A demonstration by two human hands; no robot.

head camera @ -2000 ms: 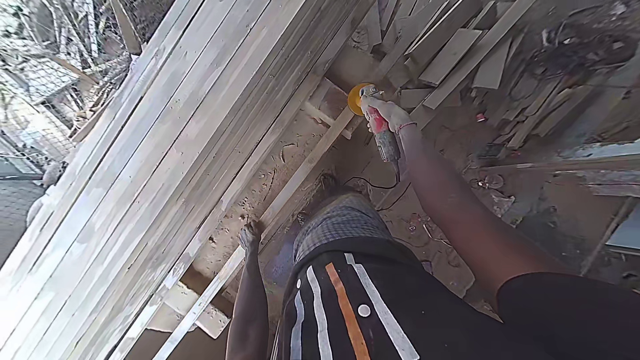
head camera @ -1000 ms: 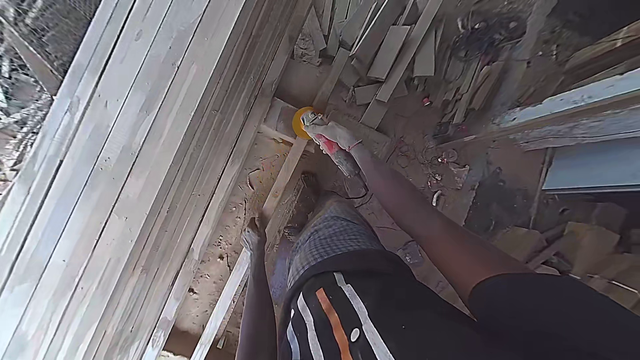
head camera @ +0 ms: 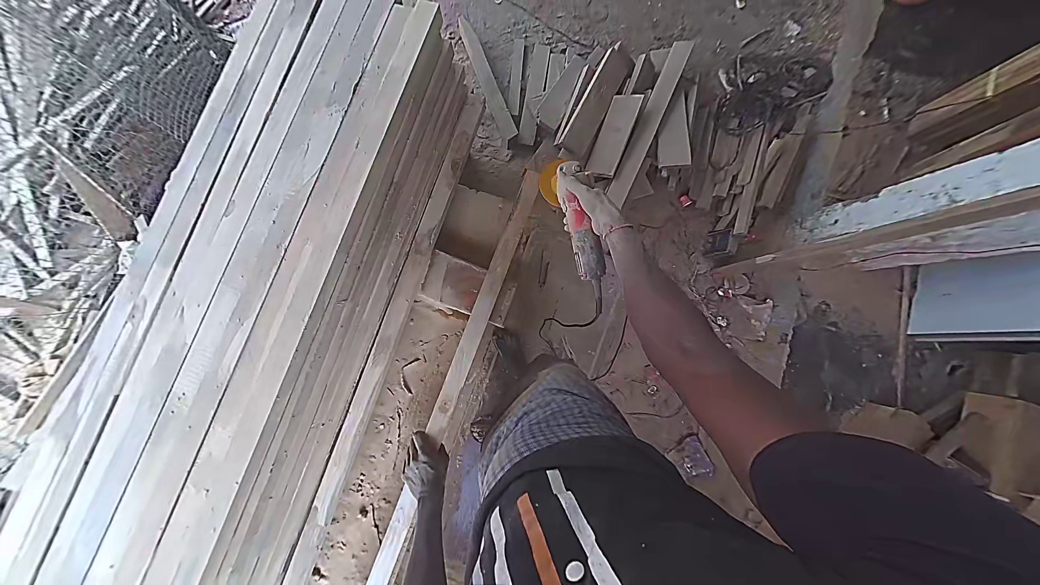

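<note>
My right hand (head camera: 597, 207), in a pale glove, grips a red and grey angle grinder (head camera: 587, 244) with a yellow disc (head camera: 552, 184). The disc is beside the far end of a long narrow wooden strip (head camera: 478, 325); whether they touch I cannot tell. Lower down, my left hand (head camera: 426, 465) is closed around the same strip, its palm side hidden. A short wooden block (head camera: 455, 284) lies under the strip. The grinder's dark cord (head camera: 573, 323) hangs from its rear end and curves toward the ground.
A large stack of long boards (head camera: 268, 268) fills the left side. Several wood offcuts (head camera: 617, 134) lie on the ground ahead. Wire mesh (head camera: 154, 49) stands at the upper left. Painted beams (head camera: 942, 195) reach in from the right, above a pale panel (head camera: 975, 294).
The view has turned and shifted. The grinder has moved along the strip toward its far end, past the block. My left hand remains on the strip.
</note>
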